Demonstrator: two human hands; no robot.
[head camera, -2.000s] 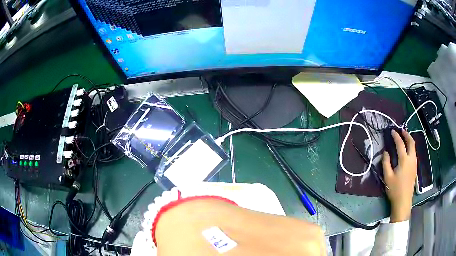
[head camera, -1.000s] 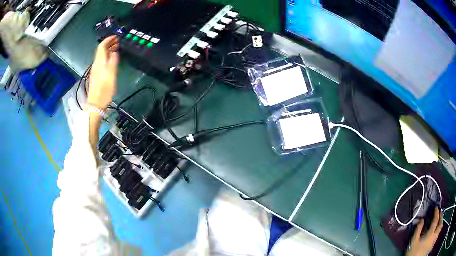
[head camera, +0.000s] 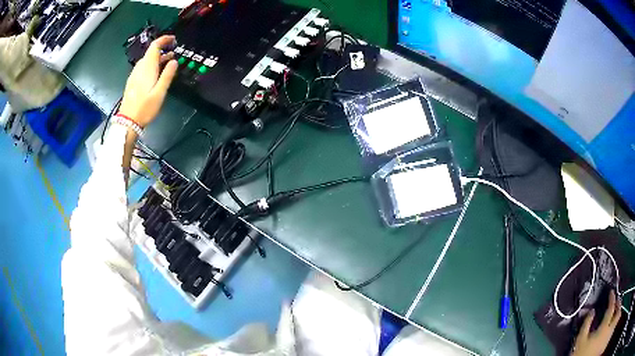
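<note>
My left hand is at the front left corner of the black test box, its fingertips at the panel beside the green lights. It shows no held object; whether it presses something there is hard to tell. My right hand is cut off by the lower right edge and rests over a dark shape on the mouse pad; the mouse itself is mostly hidden. Two bagged screen units with white screens lie side by side, the upper one and the lower one. A white USB cable runs from the lower unit to the mouse pad.
A white tray of black units sits below the bench edge. Black cables coil before the test box. A blue pen lies by a thick black cable. The monitor stands at upper right, a pale paper slip beneath. Another person's sleeve shows upper left.
The view has swung left since the oldest frame. My left hand has come into view and, in the last second, moved slightly up and right along the test box's corner.
</note>
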